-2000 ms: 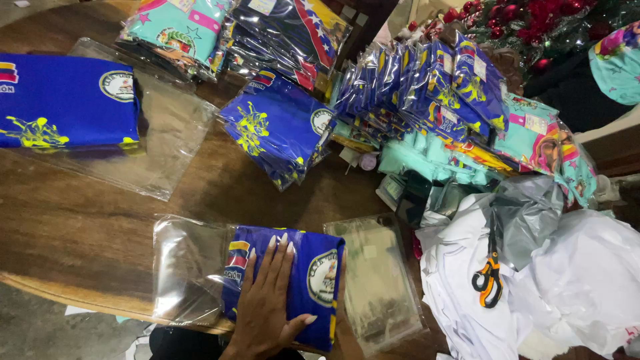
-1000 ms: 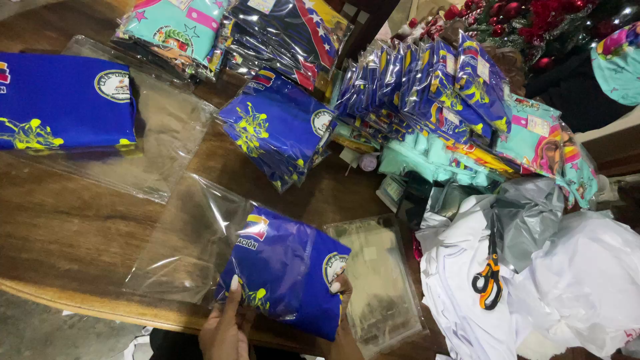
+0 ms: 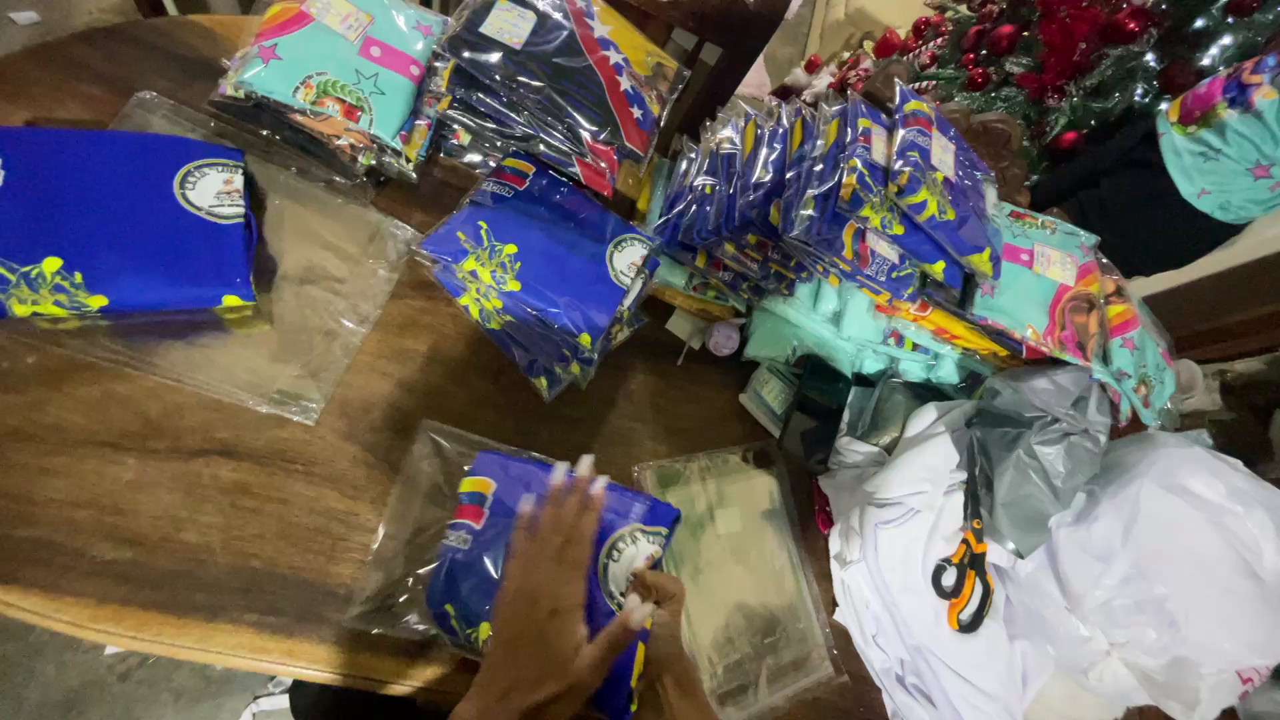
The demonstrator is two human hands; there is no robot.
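Note:
A folded blue garment (image 3: 500, 500) with a round emblem lies at the near edge of the wooden table, its left part inside a clear plastic bag (image 3: 400, 570). My left hand (image 3: 555, 590) lies flat over the garment's middle, fingers spread and pointing away from me. My right hand (image 3: 665, 640) is at the garment's right end by the emblem, its fingers bent against the cloth; the left thumb partly hides them, so whether they pinch it cannot be told. To the right of the hands are flat, clear plastic bags (image 3: 740, 580). Another folded blue garment (image 3: 120, 220) rests on a clear bag at the far left.
Bagged blue garments (image 3: 540, 270) lie mid-table, with a long row of bagged garments (image 3: 840, 190) behind. Bagged turquoise garments (image 3: 340, 70) are at the back left. Orange-and-black scissors (image 3: 965, 580) lie on white cloth (image 3: 900, 530) at the right, beside a grey plastic bag (image 3: 1040, 450).
One second ago both hands held the garment's near edge, tilted; now it lies straighter and my left hand has moved onto its top. The clear bag at its left spreads less far.

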